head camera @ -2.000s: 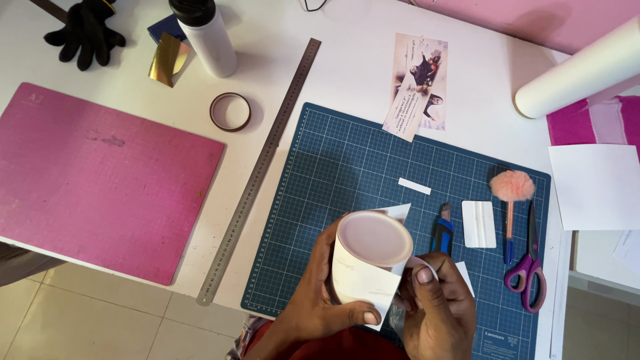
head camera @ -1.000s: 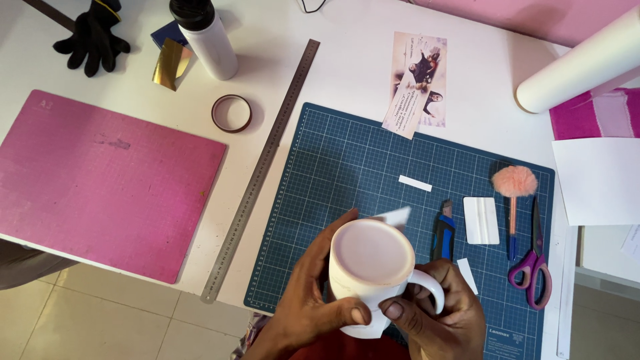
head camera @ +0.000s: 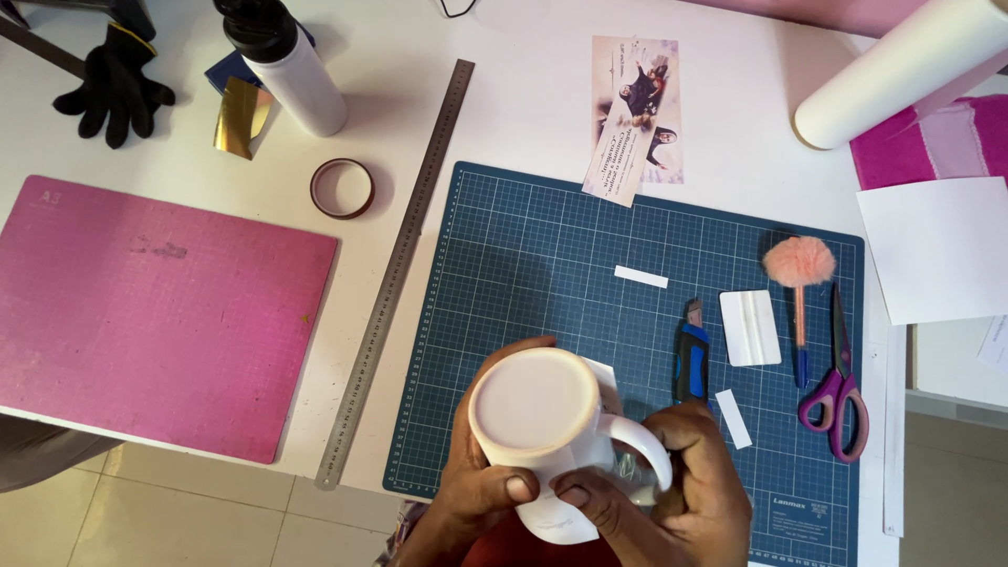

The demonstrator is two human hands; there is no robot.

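Note:
Both my hands hold a white ceramic mug with its base turned up toward me and its handle to the right. A sheet of white paper lies around its side, with one corner standing out behind the mug. My left hand grips the left side, thumb on the paper. My right hand is at the handle, its thumb pressing the paper near the front. Beneath is a blue cutting mat. Near my right hand lie a blue and black utility knife and a paper strip.
A steel ruler lies between the blue mat and a pink mat. Scissors, a pompom pen, a white squeegee and printed paper lie right. Tape, a bottle and a glove are left.
The mug's handle, hidden two seconds ago, shows at the right. The paper's corner stood out farther above the mug before. My right hand has moved from the paper's edge to the handle side.

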